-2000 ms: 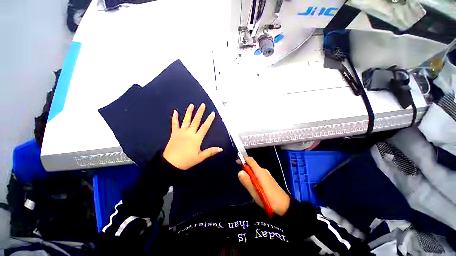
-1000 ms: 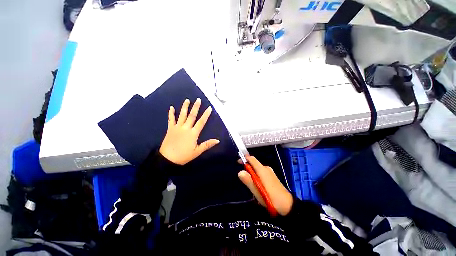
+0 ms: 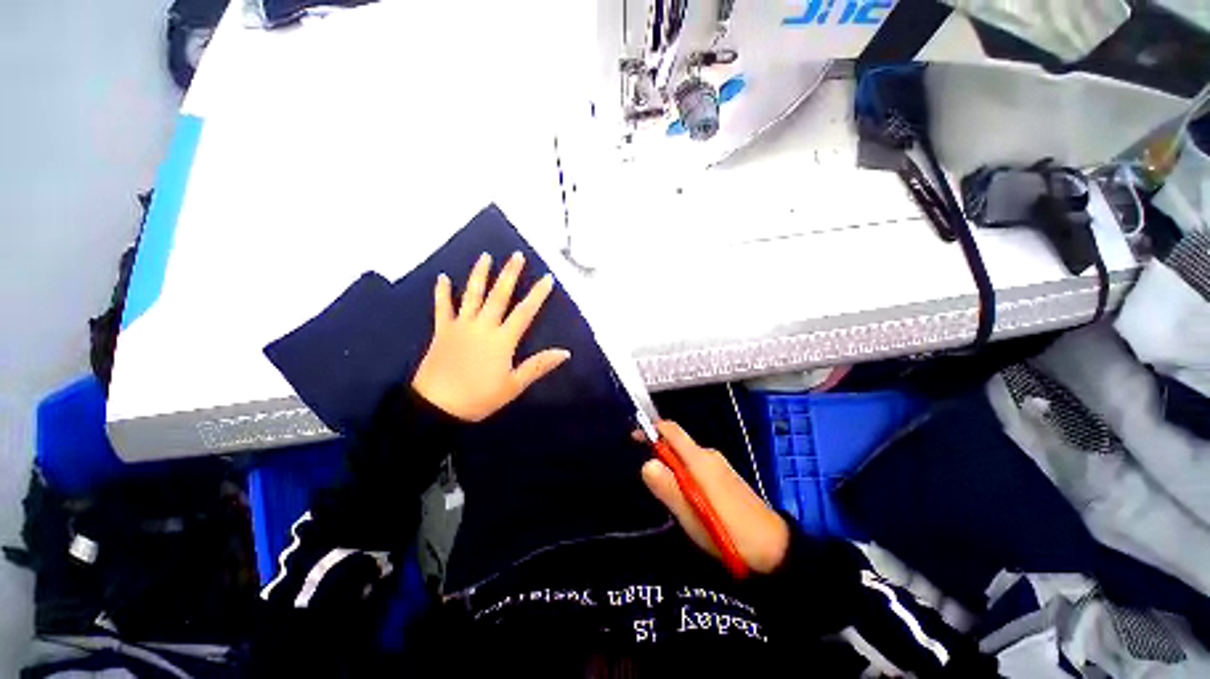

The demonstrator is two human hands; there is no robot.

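A navy garment panel (image 3: 385,332) lies on the white table and hangs over its front edge towards my body. My left hand (image 3: 484,342) lies flat on the panel with fingers spread. My right hand (image 3: 723,497) holds fabric scissors with red-orange handles (image 3: 701,504) at the table's front edge. The silver blades (image 3: 629,378) point up and left along the panel's right edge; whether they are parted cannot be told.
The sewing machine head (image 3: 796,66) stands at the back, its presser foot (image 3: 644,106) behind the panel. Black snips (image 3: 925,192) and a black device (image 3: 1011,196) with a cable lie at right. Blue crates (image 3: 809,451) sit below the edge. Cloth (image 3: 982,491) is heaped at right.
The navy panel and my left hand have moved down towards my body, the hand also slightly left. My right hand and the scissors stay at nearly the same place at the table edge.
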